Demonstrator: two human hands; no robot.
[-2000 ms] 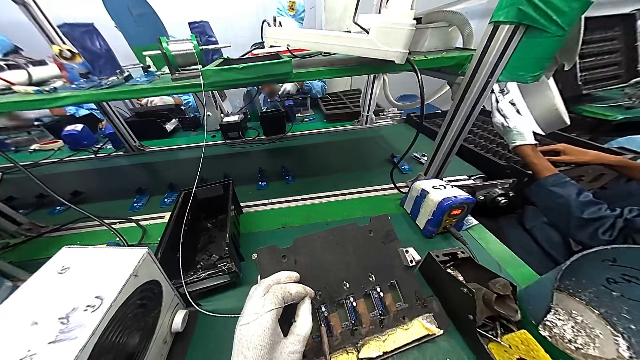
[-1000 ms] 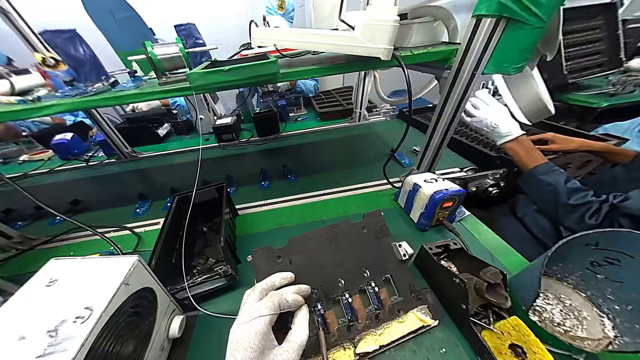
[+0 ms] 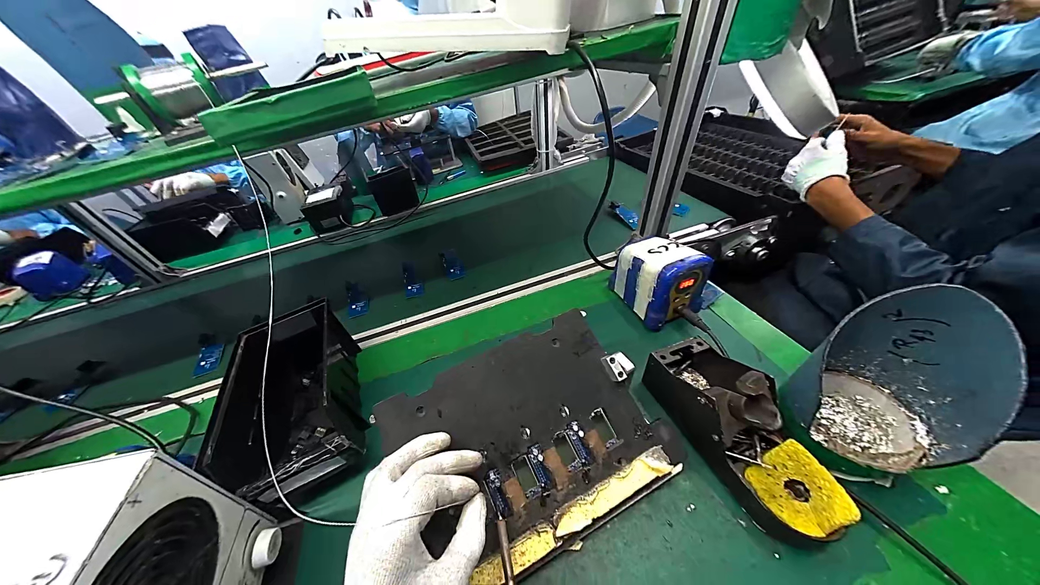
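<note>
My left hand (image 3: 422, 512), in a white knit glove, pinches a thin solder wire (image 3: 325, 521) at the lower centre. The wire's end lies by a small blue circuit board (image 3: 496, 493) set in a dark fixture plate (image 3: 496, 382). More small blue boards (image 3: 537, 469) sit in slots to the right. Ragged yellow foam (image 3: 609, 491) lines the plate's near edge. A soldering iron (image 3: 505, 551) enters from the bottom edge, its tip at the leftmost board. My right hand is out of view.
Left of the plate is a black bin (image 3: 280, 398), with a fan unit (image 3: 138, 520) nearer. At right are a soldering station (image 3: 662, 280), an iron holder with yellow sponge (image 3: 800, 487) and a bucket of solder scraps (image 3: 910, 374). A co-worker's gloved hand (image 3: 816, 166) is beyond.
The blue boards on the conveyor behind the bench have shifted along it. The co-worker's gloved hand has moved lower, close to their other hand. My left hand stays beside the plate.
</note>
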